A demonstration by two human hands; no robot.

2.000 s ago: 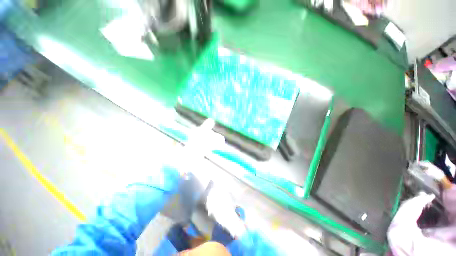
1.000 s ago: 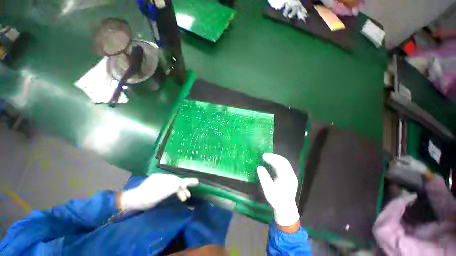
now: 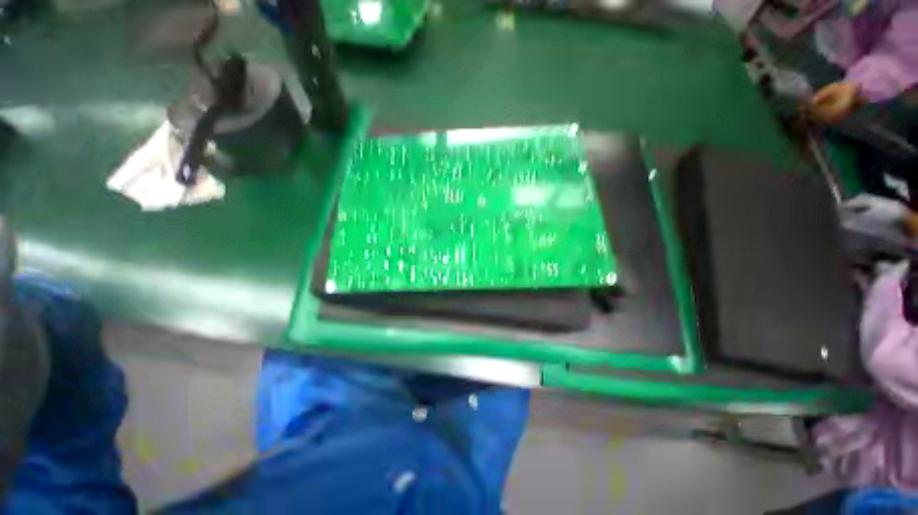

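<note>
A bright green printed circuit board (image 3: 468, 211) with silvery dots lies on a black foam pad (image 3: 463, 307) in front of me. The pad sits on a dark mat with a green edge (image 3: 483, 345). A small dark thing (image 3: 607, 298) shows at the board's near right corner; I cannot tell what it is. Neither of my hands is in the picture. Only blue clothing shows below the bench edge.
A metal can (image 3: 257, 116) with a dark handle stands left, beside a white cloth (image 3: 161, 171). A dark post (image 3: 307, 60) stands behind the mat. Another green board (image 3: 377, 22) lies beyond. A second black pad (image 3: 770, 267) is right. People in pink (image 3: 891, 342) and blue (image 3: 70, 392) are at the sides.
Both gloved hands, seen at the board a second ago, have left the picture. The view has turned, and the board now appears larger and straighter.
</note>
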